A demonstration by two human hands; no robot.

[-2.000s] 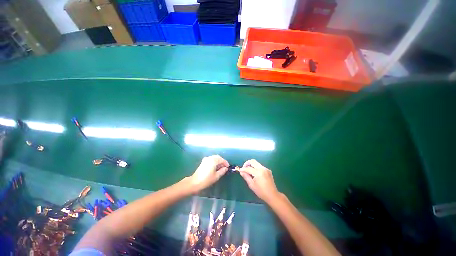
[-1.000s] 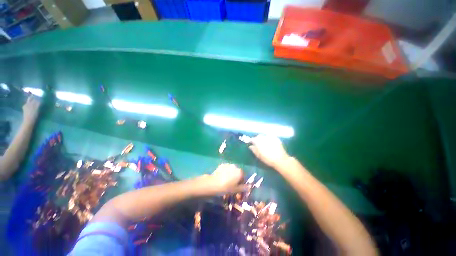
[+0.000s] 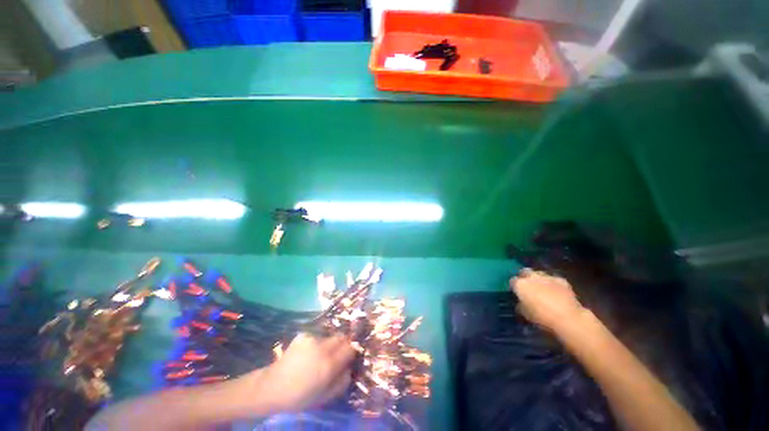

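Observation:
My left hand is at the copper pile near the front edge, fingers curled among the leads; whether it grips one is hidden by blur. My right hand is at the near left side of the dark parts on the black plastic bag; its fingertips are close to a small black piece, and I cannot tell if it is held. A lead with copper tips and a black part lies on the green conveyor belt.
An orange-red tray with a few black pieces stands on the far ledge. A black tray lies right of the copper pile. Red and blue wire ends and another copper heap lie at left. Blue bins stand behind.
My right hand has moved from the belt to the dark parts at right. My left hand remains by the copper pile. The lead has moved left on the belt, away from my right hand.

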